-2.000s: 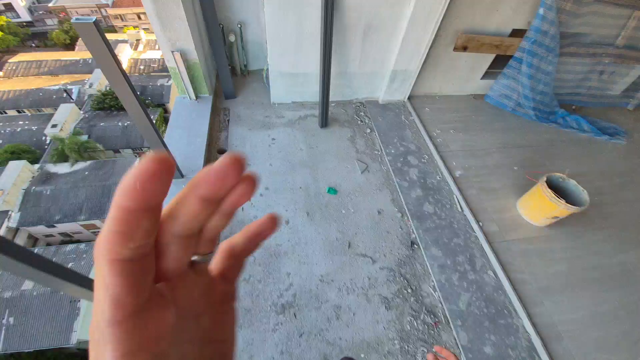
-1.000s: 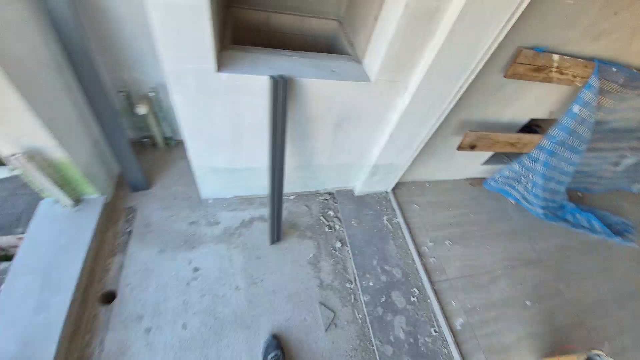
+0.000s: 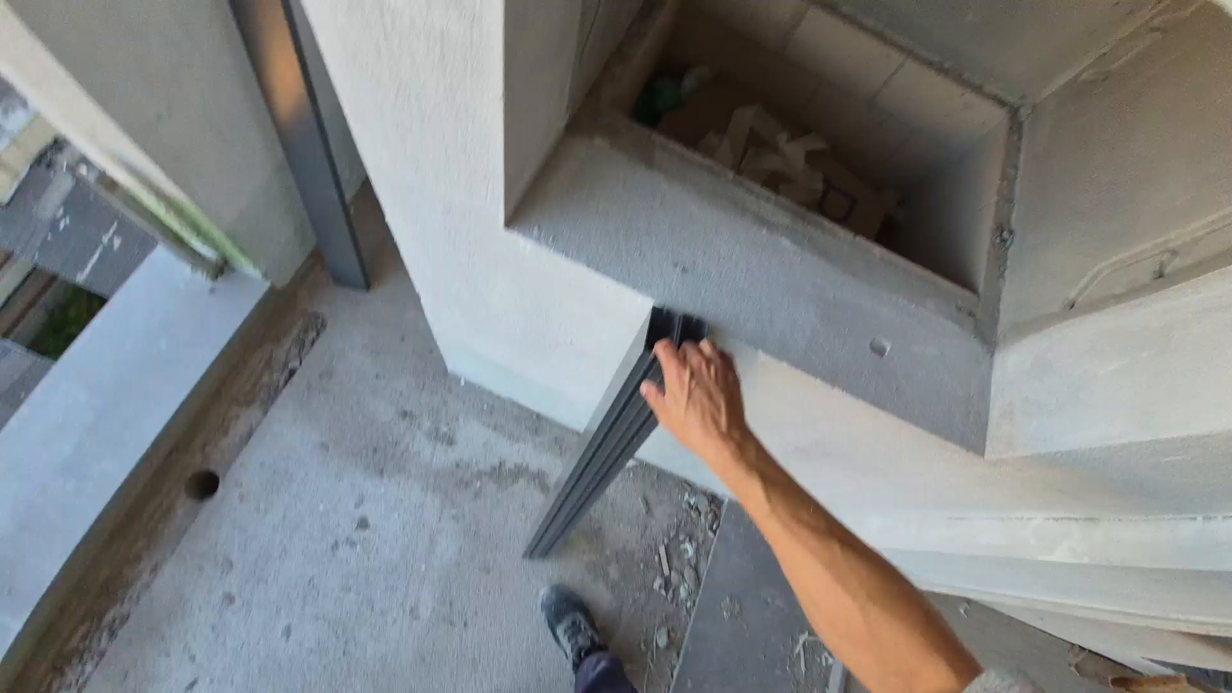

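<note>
My right hand reaches in from the lower right, its fingers over the top end of a dark metal profile bar. Whether the fingers grip it or only rest on it, I cannot tell. The bar leans against the pale wall, top end at the edge of a grey ledge, lower end on the concrete floor. Behind the ledge opens a deep recess with scraps of paper or card and something green at its bottom. My left hand is out of view.
A dark upright post stands at the upper left. Beside it runs a low sill, with a floor channel and a round hole. Rubble lies by a dark floor strip. My shoe is below the bar.
The view has moved in close to the ledge and recess. My right hand has come to the top of the bar, where no hand was a second ago. The raised left hand has gone from view.
</note>
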